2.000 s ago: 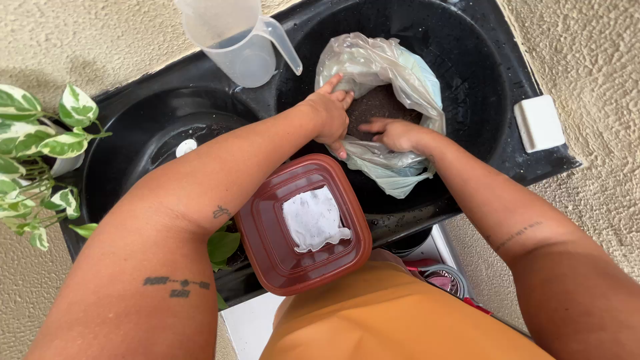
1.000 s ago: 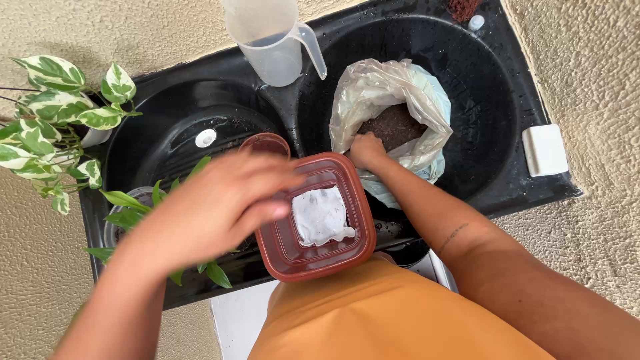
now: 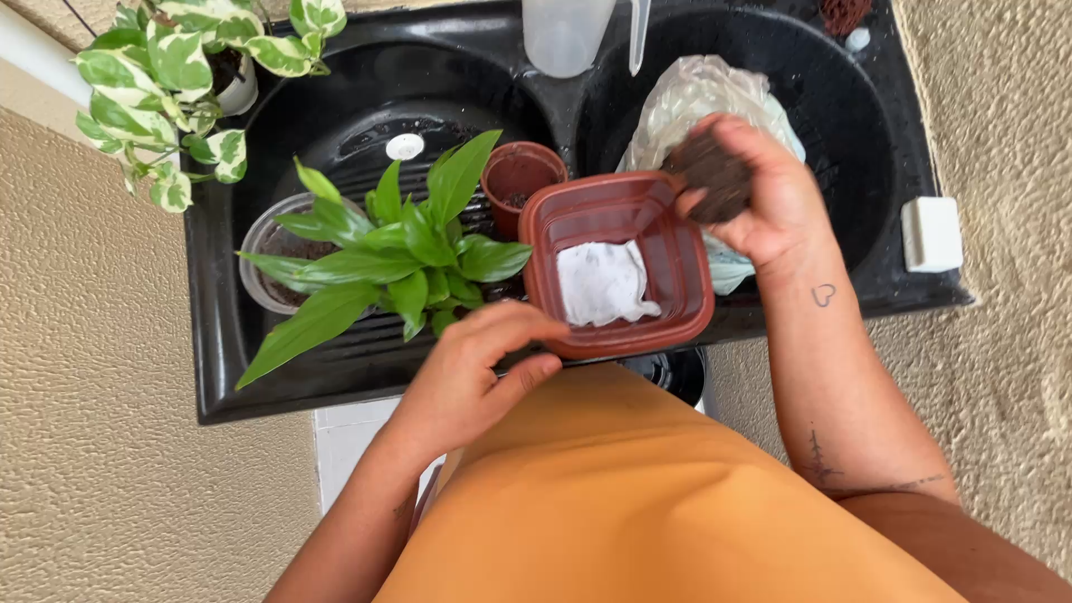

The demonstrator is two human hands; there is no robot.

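My right hand (image 3: 775,201) holds a clump of dark potting soil (image 3: 714,176) at the right rim of a square reddish-brown plastic pot (image 3: 702,293). A piece of white cloth or paper (image 3: 605,280) lies flat on the bottom of that pot. My left hand (image 3: 477,368) is at the pot's lower left edge, fingers loosely spread and slightly blurred; whether it touches the rim I cannot tell. Behind my right hand an open plastic bag (image 3: 687,96) stands in the right basin, its inside mostly hidden.
A black double sink (image 3: 293,394) carries a leafy green plant (image 3: 410,251), a clear tub of soil (image 3: 260,251), a small round brown pot (image 3: 523,172) and a translucent measuring jug (image 3: 565,38). A variegated plant (image 3: 146,75) is at upper left, a white block (image 3: 932,234) at right.
My right hand has come out of the bag with soil in it and is now over the square pot's right rim. My left hand has left the bag and moved to the pot's lower left edge.
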